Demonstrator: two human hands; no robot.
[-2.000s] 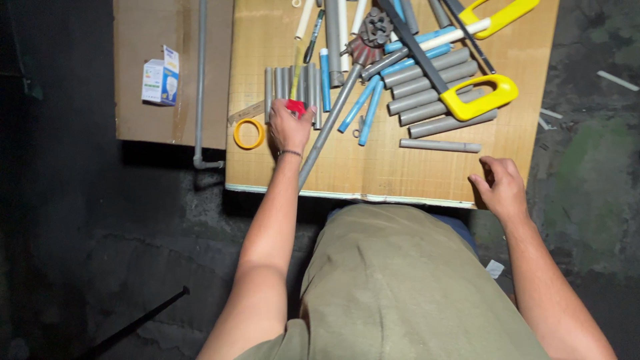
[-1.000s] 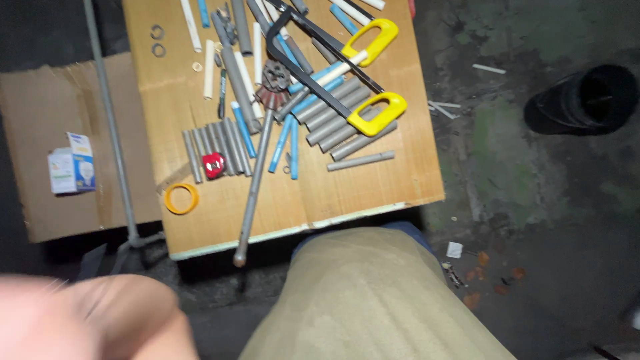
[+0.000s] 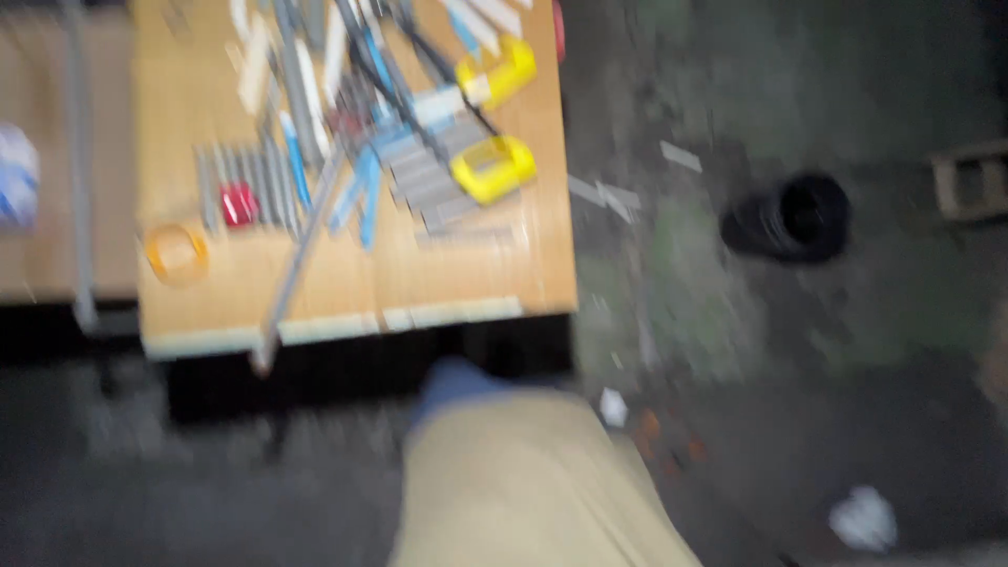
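Note:
Neither my left hand nor my right hand shows in the blurred head view. On the wooden table lies a row of short gray pipes [image 3: 272, 185] with a red object [image 3: 239, 205] on top. A roll of yellow tape [image 3: 176, 253] lies to their left. A long gray pipe [image 3: 295, 272] sticks out past the near edge. Two hacksaws with yellow handles [image 3: 494, 168] lie across larger gray pipe pieces [image 3: 429, 177], beside blue pipe pieces [image 3: 368, 197] and white ones [image 3: 335, 47].
The table's pale near edge [image 3: 331, 327] is in front of my body. Brown cardboard [image 3: 35, 260] and an upright-running gray pipe [image 3: 81, 157] are at the left. A black cylindrical container [image 3: 787, 220] and white scraps [image 3: 681, 156] are on the dark floor at the right.
My left hand, earlier at the red object, and my right hand, earlier at the table's near edge, are out of view. The red object rests on the gray pipes. The view has shifted.

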